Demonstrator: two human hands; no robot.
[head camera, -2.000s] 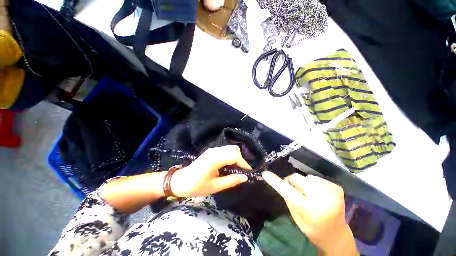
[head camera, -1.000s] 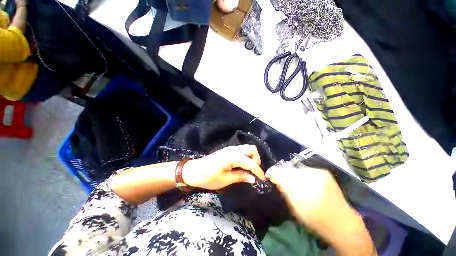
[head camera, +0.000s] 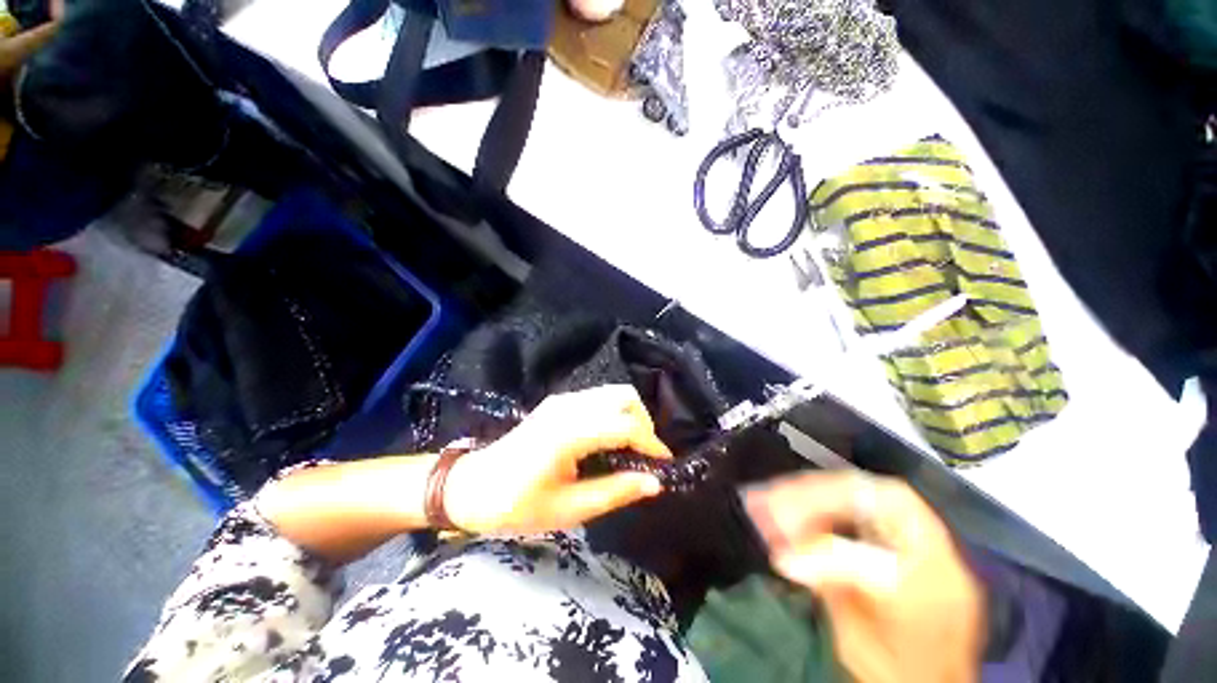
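Note:
The black garment (head camera: 667, 540) lies on the lap with its edge raised at my left hand. My left hand (head camera: 561, 460) grips this edge between thumb and fingers. The glittering trim (head camera: 687, 470) runs along the edge at my left fingertips, and a silvery strip (head camera: 774, 400) extends from there to the table edge. My right hand (head camera: 874, 567) is blurred, to the right of the trim and apart from it, with thumb and fingers drawn together. Whether it holds a needle or thread cannot be seen.
On the white table (head camera: 607, 220) lie black-handled scissors (head camera: 751, 194), a striped yellow-green cloth (head camera: 941, 300), a tangled silver heap (head camera: 834, 47), a brown piece (head camera: 597, 51) and a bag with black straps (head camera: 501, 20). A blue basket (head camera: 158, 424) of black garments stands on the floor. A person's hand shows top left.
My right hand has moved away from the trim, to the right and down. My left hand still holds the garment edge. The person in yellow has mostly left the view at the left.

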